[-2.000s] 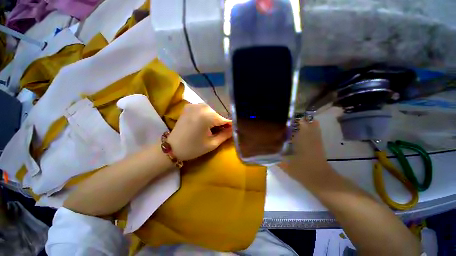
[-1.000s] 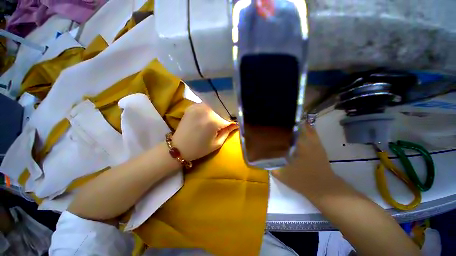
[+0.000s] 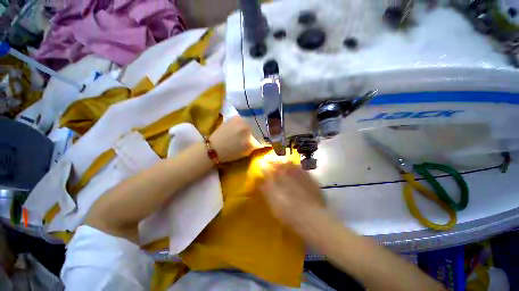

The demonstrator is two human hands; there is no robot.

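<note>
The mustard fabric [image 3: 244, 227] lies under the needle area of the sewing machine [image 3: 341, 74] and hangs over the table's front edge. My left hand [image 3: 229, 139], with a beaded bracelet, holds the fabric just left of the presser foot [image 3: 280, 150]. My right hand [image 3: 287, 187] rests on the fabric in front of the foot, fingers in bright light; its fingertips are blurred by glare. A white fabric piece [image 3: 196, 199] lies by my left forearm. The needle cannot be made out.
Scissors [image 3: 429, 196] with yellow and green handles lie on the table right of the foot. More white and mustard pieces [image 3: 91, 111] spread at left. Pink cloth [image 3: 108, 28] is piled behind. A grey box [image 3: 25, 153] stands at far left. The ruler-marked table edge [image 3: 392, 244] runs in front.
The view has pulled back, so the chrome guard looks smaller and no longer covers the foot. My right hand has moved left onto the mustard fabric. My left hand stays beside the foot.
</note>
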